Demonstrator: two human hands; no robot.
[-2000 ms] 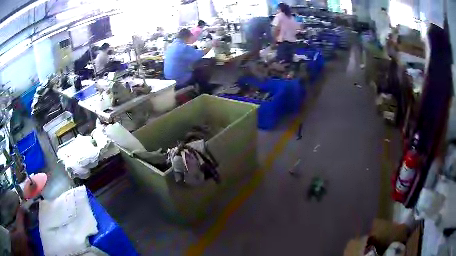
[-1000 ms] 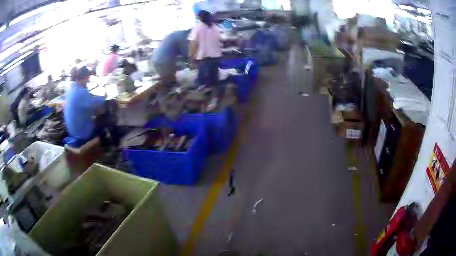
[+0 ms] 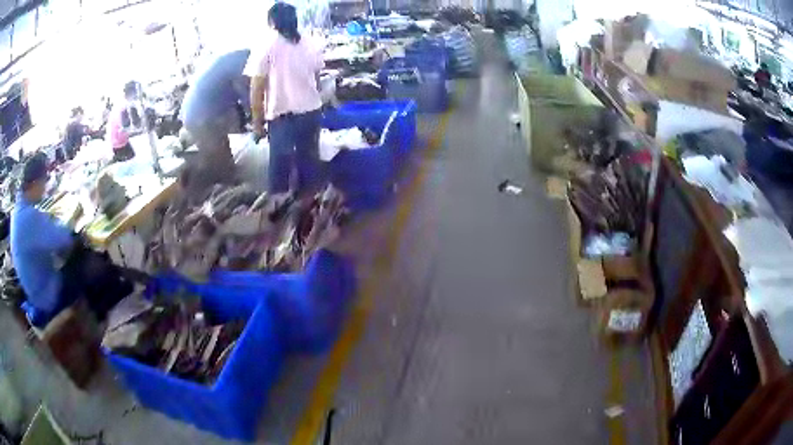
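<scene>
Neither of my hands is in the picture. Nearest in front, at the lower left, stands a blue plastic bin (image 3: 248, 382) holding bundled dark and beige-grey cut pieces (image 3: 187, 341). Just behind it, another blue bin (image 3: 335, 300) sits by a large heap of brownish and beige pieces (image 3: 252, 228). Farther along, a blue bin (image 3: 396, 143) holds white and dark items. The images are blurred, so the pieces' details cannot be told.
A grey aisle (image 3: 452, 295) with yellow lines runs ahead. A person in blue (image 3: 39, 239) sits left; a person in pink (image 3: 291, 87) stands beside a bending person (image 3: 213, 104). Right are a pale green bin (image 3: 561, 113), a carton (image 3: 622, 304) and a brown cabinet (image 3: 696, 287).
The view has moved forward along the aisle and turned right. The pale bin has slid almost out at the lower left; the blue bins and people appear larger and farther left.
</scene>
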